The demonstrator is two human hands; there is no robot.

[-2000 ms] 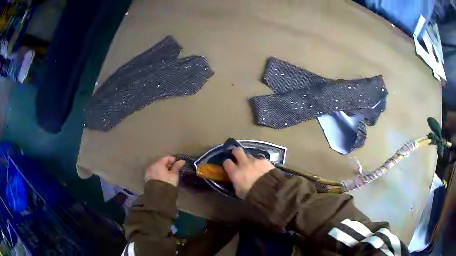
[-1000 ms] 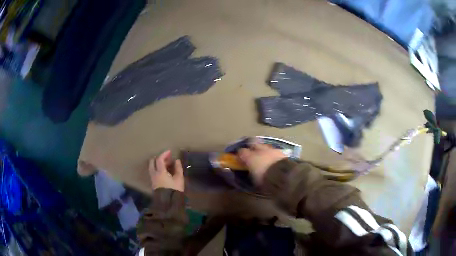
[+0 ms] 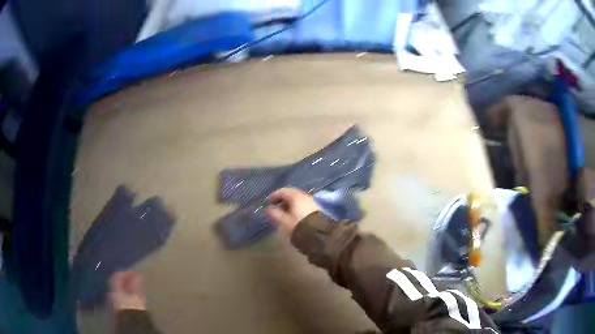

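Note:
Dark flecked cut pieces (image 3: 326, 160) lie crossed in the middle of the table, with a pale backing showing at their right. My right hand (image 3: 292, 207) is over their lower part, fingertips at the cloth; whether it grips is unclear. Another dark forked piece (image 3: 124, 231) lies at the left. My left hand (image 3: 128, 289) is small and blurred at its lower right edge; its fingers cannot be made out. The steam iron (image 3: 458, 231), with its orange-brown handle, is at the table's right side, touched by neither hand.
The tan table (image 3: 196, 130) has a blue padded bar (image 3: 176, 49) along its far left edge. White paper or card cut-outs (image 3: 427, 49) lie at the far right corner. The wrapped hose (image 3: 551, 251) runs from the iron at the right. A dark long padded shape (image 3: 36, 196) stands at the left.
The view has swung right and up. My right hand has let go of the iron, now at the right, and is over the crossed pieces. My left hand is by the left piece.

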